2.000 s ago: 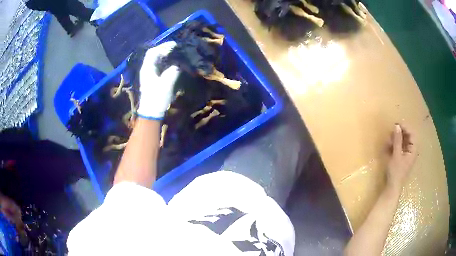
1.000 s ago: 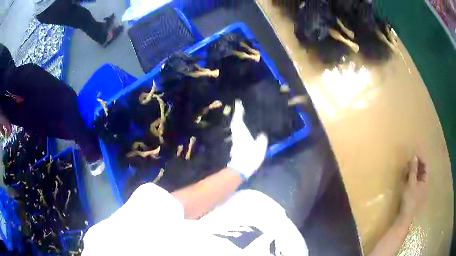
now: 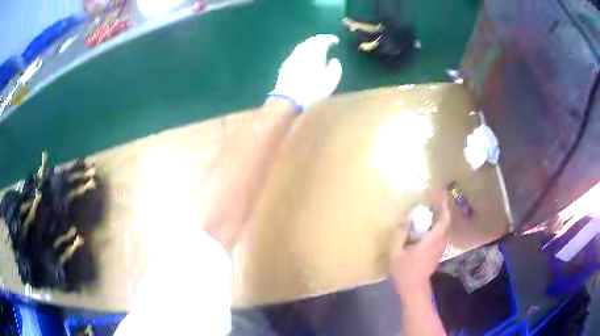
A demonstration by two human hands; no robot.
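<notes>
My left hand [image 3: 308, 72], in a white glove with a blue cuff edge, is over the green belt with fingers and thumb apart, and it looks empty. A black feathered piece with tan stick-like parts [image 3: 388, 42] lies on the belt to its right, apart from the hand. My bare right hand [image 3: 420, 252] is at the tabletop's near right part, closed around a small white bottle [image 3: 420, 222]. The bottle's lower part is hidden by the fingers.
Several black pieces [image 3: 56, 223] are clustered at the tan tabletop's [image 3: 329, 190] left end. A dark tube [image 3: 460, 199] and a white wad [image 3: 481, 146] lie near its right end. The green belt [image 3: 197, 85] runs beyond. A crumpled clear bag [image 3: 480, 268] is below the edge.
The view has swung from the blue crate to the table and belt. My left hand has gone from the crate to over the belt. My right hand, earlier without a visible bottle, now holds one.
</notes>
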